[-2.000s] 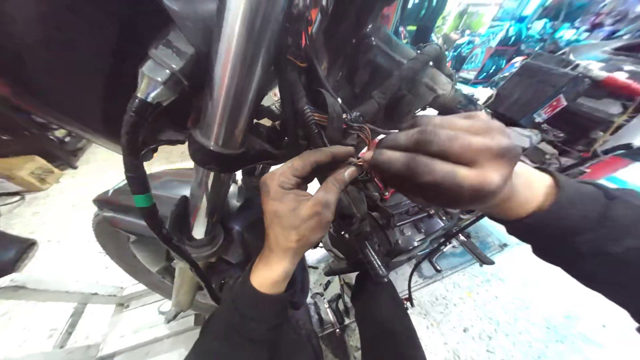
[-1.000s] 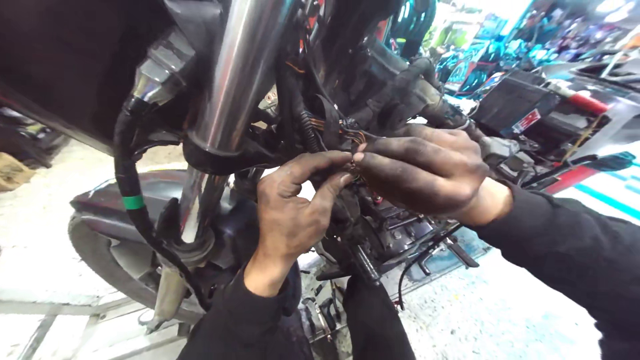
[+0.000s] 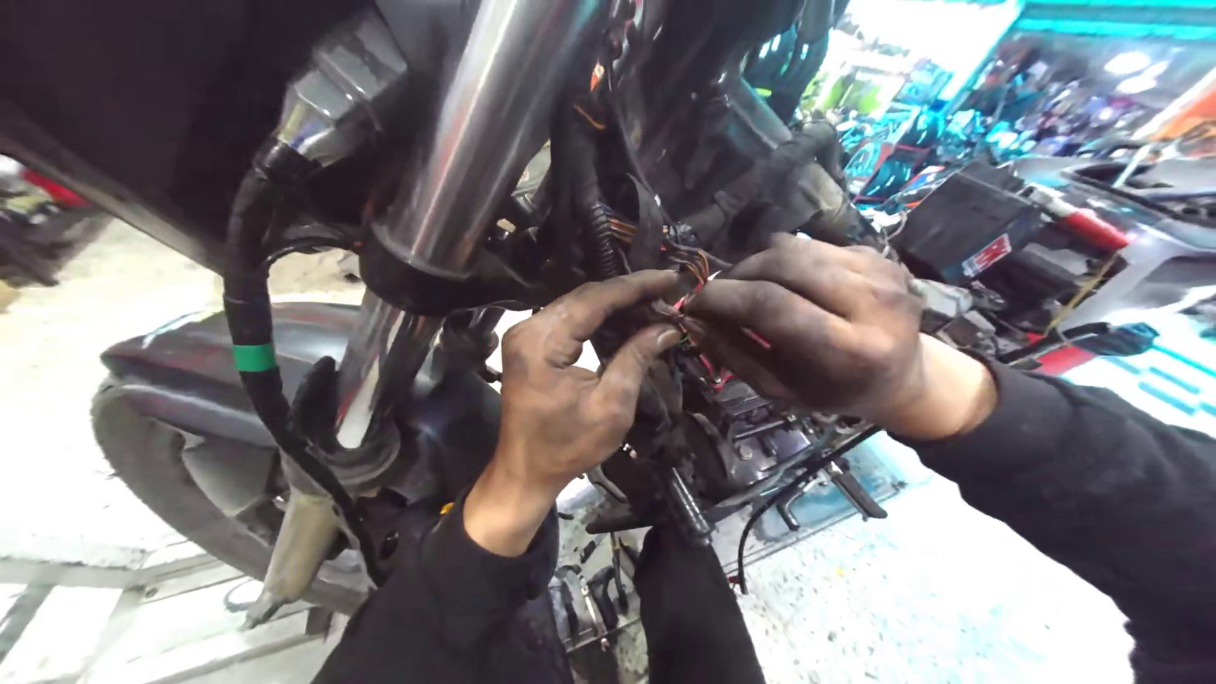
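Grease-darkened, my left hand pinches thin electrical wires between thumb and forefinger. Close against it, my right hand grips the same bunch with its fingertips; what lies inside the fingers is hidden. Orange and brown wires run down into the grip from a black corrugated wiring sleeve, and red ones show below the fingers. Left of the hands stands the chrome fork tube of a motorcycle. A black cable with green tape hangs beside the fork.
The front wheel and its dark fender are at the left. A foot peg juts out below the hands. At the right are a black battery-like box and other motorcycle parts. Grey framework lies at the lower left.
Both hands stay together at the wires, with only small shifts of the fingers. The view has moved slightly.
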